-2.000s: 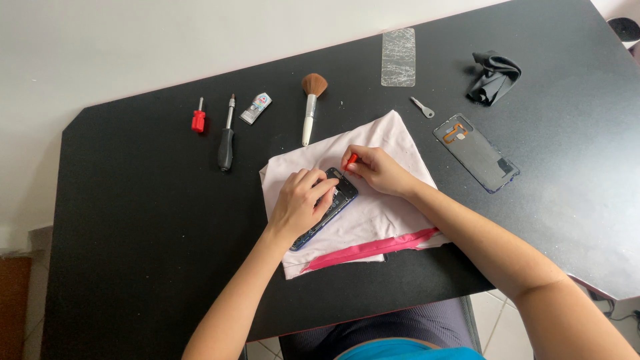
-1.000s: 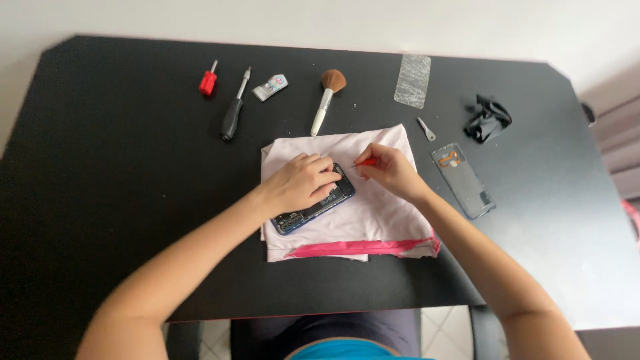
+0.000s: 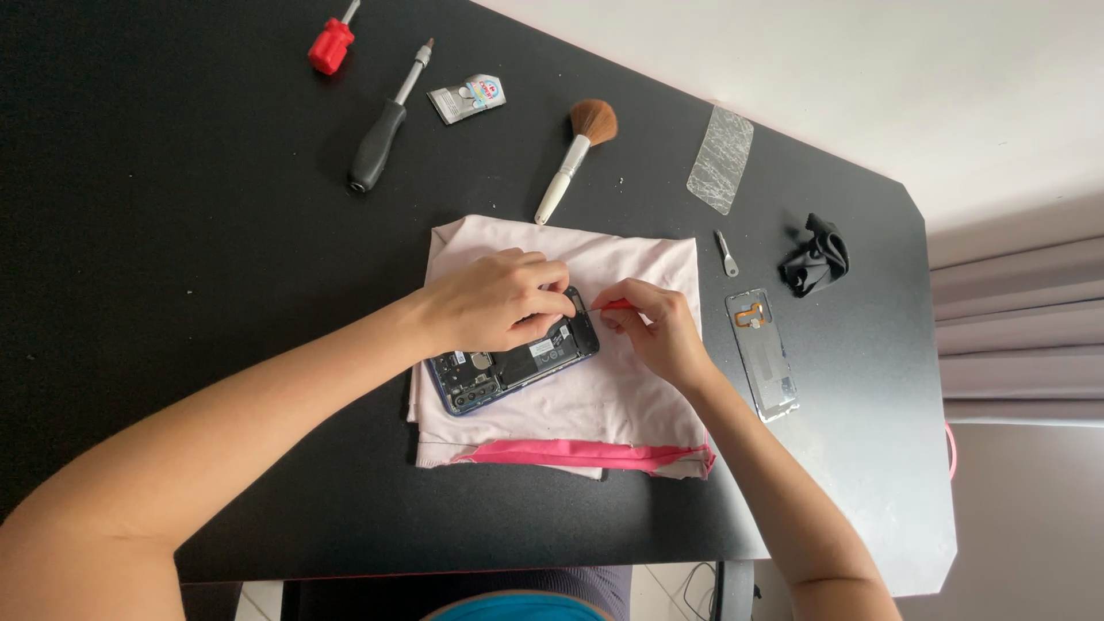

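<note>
A smartphone with its back off and its inner parts bare (image 3: pixel 539 354) lies aslant on a folded pale pink cloth (image 3: pixel 561 423). My left hand (image 3: pixel 509 297) rests over the phone's upper edge, fingers bent down onto it; whether they pinch anything small is hidden. Just right of the phone, my right hand (image 3: pixel 651 323) holds a thin red-handled screwdriver (image 3: pixel 617 305) between thumb and fingers. The tool lies nearly flat, its thin shaft reaching left to the phone's right end beside my left fingertips.
Beyond the cloth lie a red screwdriver (image 3: pixel 331 45), a black-handled screwdriver (image 3: pixel 378 142), a small packet (image 3: pixel 467 98) and a makeup brush (image 3: pixel 575 159). Toward the right are a clear scratched sheet (image 3: pixel 721 159), a small metal pick-like tool (image 3: pixel 727 254), a black cloth (image 3: pixel 815 256) and a phone back cover (image 3: pixel 763 354).
The red-handled tool, more upright two seconds ago, is now nearly flat with its shaft at the phone's end. My left hand stays on the phone. The view has turned.
</note>
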